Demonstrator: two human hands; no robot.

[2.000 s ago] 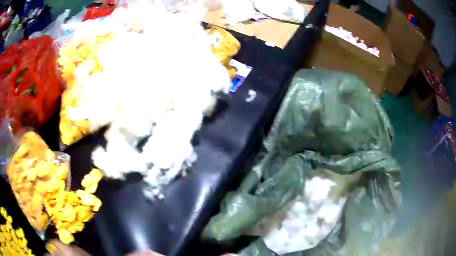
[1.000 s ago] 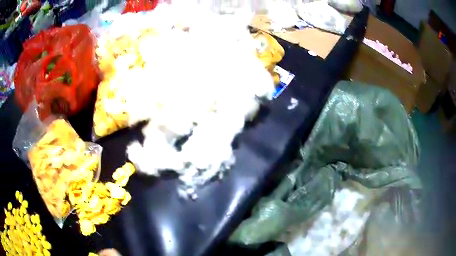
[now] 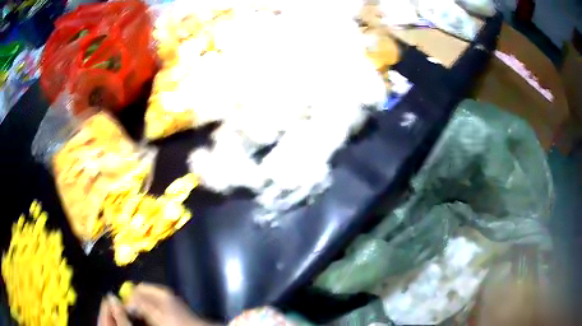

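Observation:
My right hand point(image 3: 156, 304) is at the bottom edge, blurred, its fingertips closed on a small yellow piece point(image 3: 126, 291). My left hand point(image 3: 113, 312) is close beside it, mostly cut off by the bottom edge; its grip is unclear. Flat yellow shells point(image 3: 150, 223) lie loose beside an open clear bag of shells point(image 3: 99, 169). Plump stuffed yellow pieces point(image 3: 38, 274) lie in a pile at the lower left. A large heap of white fibrefill point(image 3: 274, 83) covers the top centre.
A red bag point(image 3: 127, 51) stands at the upper left. A second bag of yellow pieces point(image 3: 175, 95) is partly under the fibrefill. Right of the black table edge is a green woven sack point(image 3: 498, 153) with white material inside. A cardboard box point(image 3: 526, 95) stands behind it.
The view has shifted, so the table's things sit further right and higher. Both hands now show at the bottom, with a yellow piece between the fingertips.

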